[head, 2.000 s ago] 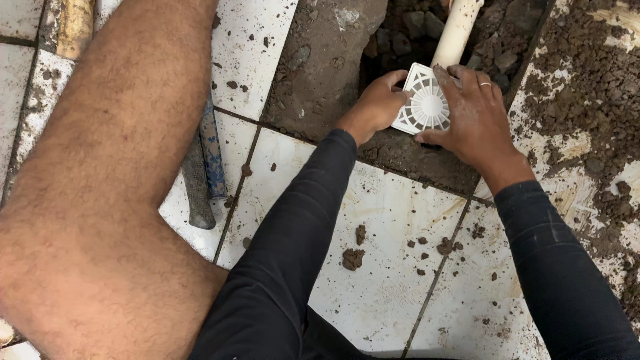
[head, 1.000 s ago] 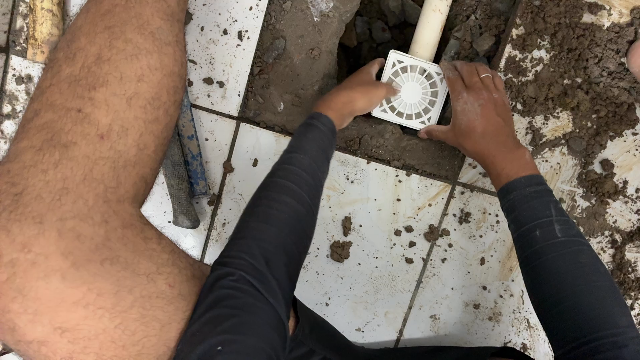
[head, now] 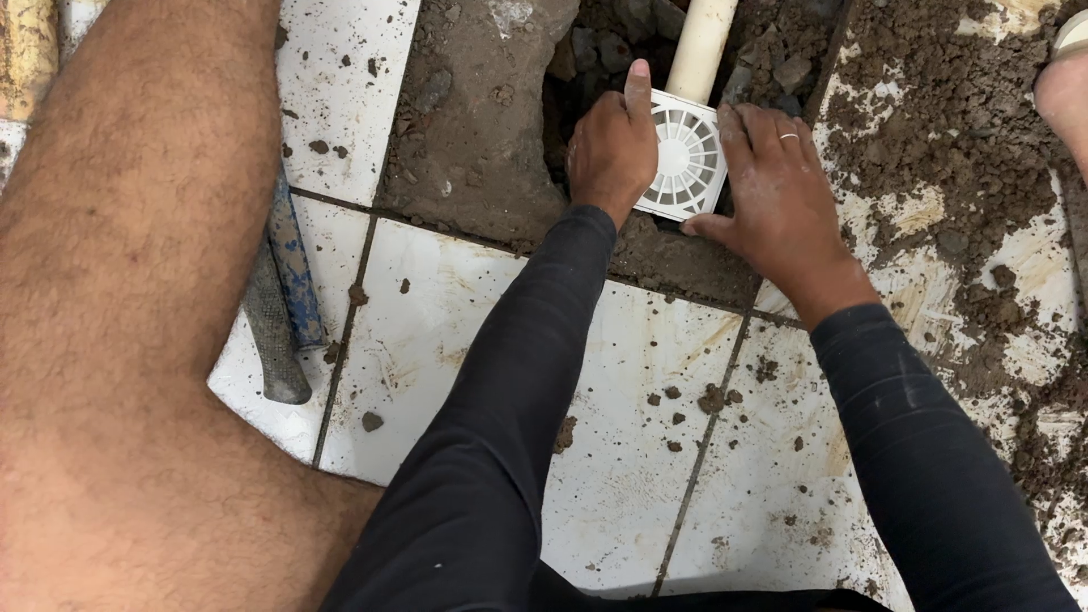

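Note:
A square white plastic floor drain grate [head: 676, 159] with a round slotted pattern lies level in the hole, at the near end of a cream plastic pipe [head: 699, 53]. My left hand [head: 614, 149] presses along the grate's left edge, its thumb up and its other fingertips hidden below the hand. At the right edge rests my right hand [head: 769, 183], a ring on one finger, its fingers at the far corner and its thumb at the near one. Between them my two hands hold the grate.
Broken stones [head: 608, 47] and soil fill the hole, bordered by bare mortar [head: 476, 110]. White tiles [head: 433, 323] bear crumbs of dirt. A textured dark handle [head: 276, 340] and a blue worn bar [head: 295, 263] lie beside a bare leg. Loose soil [head: 952, 153] heaps at right, near part of another person's foot [head: 1062, 98].
The grate, tilted between my hands two seconds ago, now sits squarer with the hole. My left hand has shifted from gripping its corner to lying along its left side, thumb raised.

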